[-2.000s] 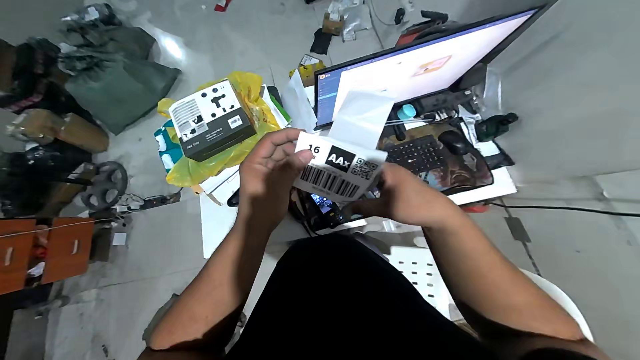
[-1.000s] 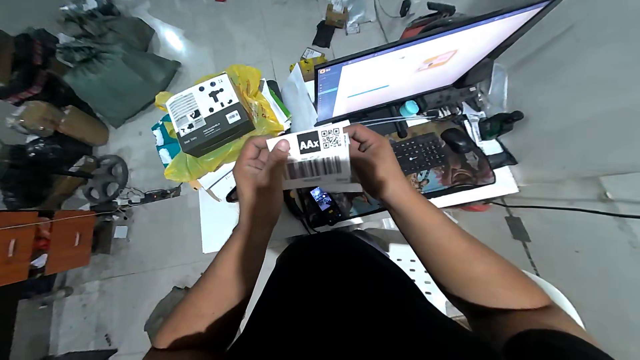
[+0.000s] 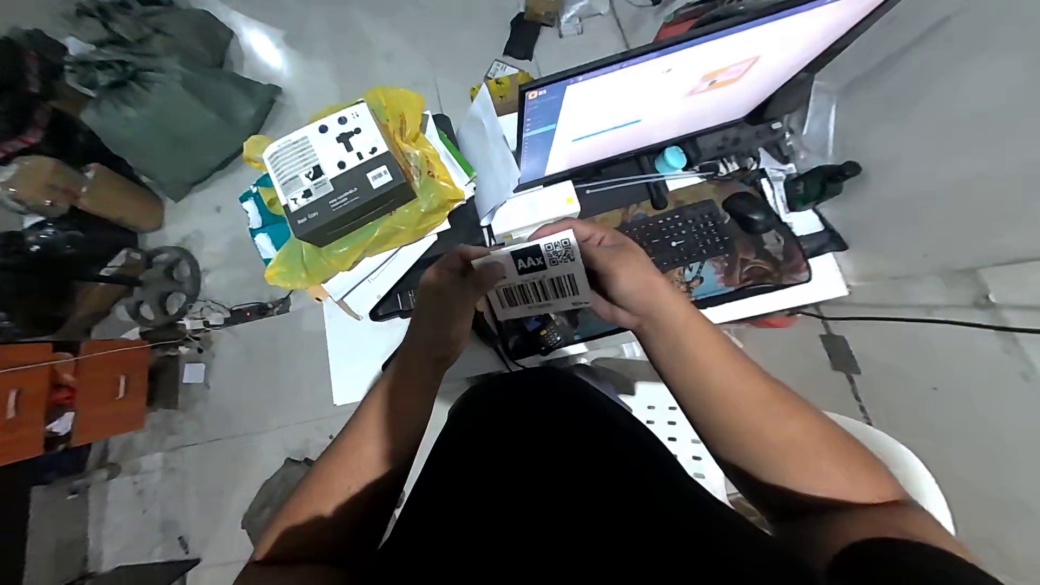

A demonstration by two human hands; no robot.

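Note:
A white printed label (image 3: 536, 278) with a barcode and a square code is held between both hands, in front of my body. My left hand (image 3: 452, 299) pinches its left edge, thumb on the face. On the right edge, my right hand (image 3: 611, 272) grips it with the thumb partly hidden behind. Just beyond the label lies a small white box (image 3: 536, 210). A printed black-and-white box (image 3: 337, 171) rests on a yellow plastic bag (image 3: 406, 207) to the left.
Behind the hands stands a lit monitor (image 3: 691, 85). A black keyboard (image 3: 681, 234) and a black mouse (image 3: 749, 212) lie on a patterned mat at the right. A handheld device with keys (image 3: 552, 335) sits below the label. Green sacks (image 3: 175, 122) are on the floor at far left.
Two seconds ago a long pale sheet stood up behind the label; now only the short label shows between the hands. The label was tilted then and now faces up more squarely.

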